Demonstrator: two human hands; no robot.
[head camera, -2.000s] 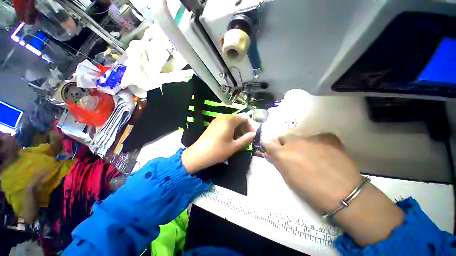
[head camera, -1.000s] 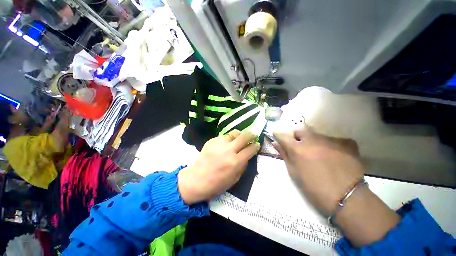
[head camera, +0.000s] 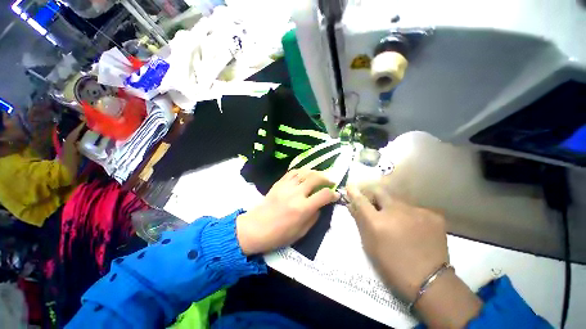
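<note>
A black garment panel (head camera: 225, 132) with pale-green stripes lies on the white sewing table, its striped part under the presser foot (head camera: 347, 133) of the white sewing machine (head camera: 443, 71). My left hand (head camera: 286, 212) presses on the cloth just in front of the needle area, fingertips pinching its edge. My right hand (head camera: 399, 238), with a bracelet at the wrist, is beside it, fingers closed at the same edge. A small shiny metal piece shows at my right fingertips; it may be snips, but most is hidden.
A ruler scale (head camera: 334, 279) runs along the table's front edge. Beyond the table at left are folded striped cloth (head camera: 138, 144), a red plastic bag (head camera: 114, 120) and white fabric (head camera: 209, 48). A person in yellow (head camera: 35, 183) is at far left, near black-pink garments (head camera: 96, 225).
The view has shifted, so the machine sits further right. My left hand has moved back from the needle, uncovering the striped cloth. My right hand has drawn slightly toward me.
</note>
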